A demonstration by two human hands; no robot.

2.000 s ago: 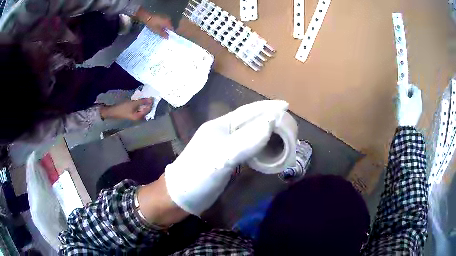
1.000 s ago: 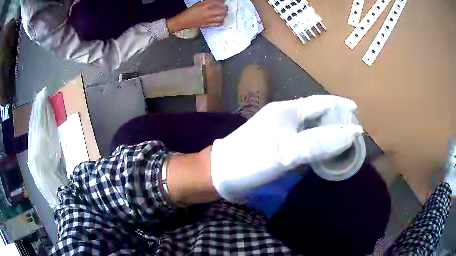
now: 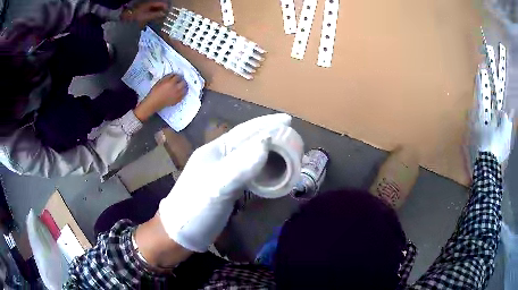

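Observation:
My left hand (image 3: 227,175), in a white glove, is shut on a pale tape roll (image 3: 292,164), its hollow core facing up. My right hand (image 3: 495,139), also gloved and slightly blurred, is at the near ends of several white perforated strips (image 3: 487,96) at the right edge; whether its fingers grip them I cannot tell. A strip bundle (image 3: 216,44) lies at the upper left of the tan cardboard sheet (image 3: 392,85). Several loose strips (image 3: 328,34) lie near its far side.
Another person's hand (image 3: 168,90) rests on a printed sheet (image 3: 190,105) at the left. A silver-white can (image 3: 312,170) stands on the floor beside the tape roll. A cardboard box with a red patch (image 3: 51,224) is at lower left. Clear plastic film (image 3: 508,226) is at the right edge.
The view has swung about. Two seconds ago my right hand was on a single strip on the board; now it is at several strips by the right edge. My left hand keeps the tape roll.

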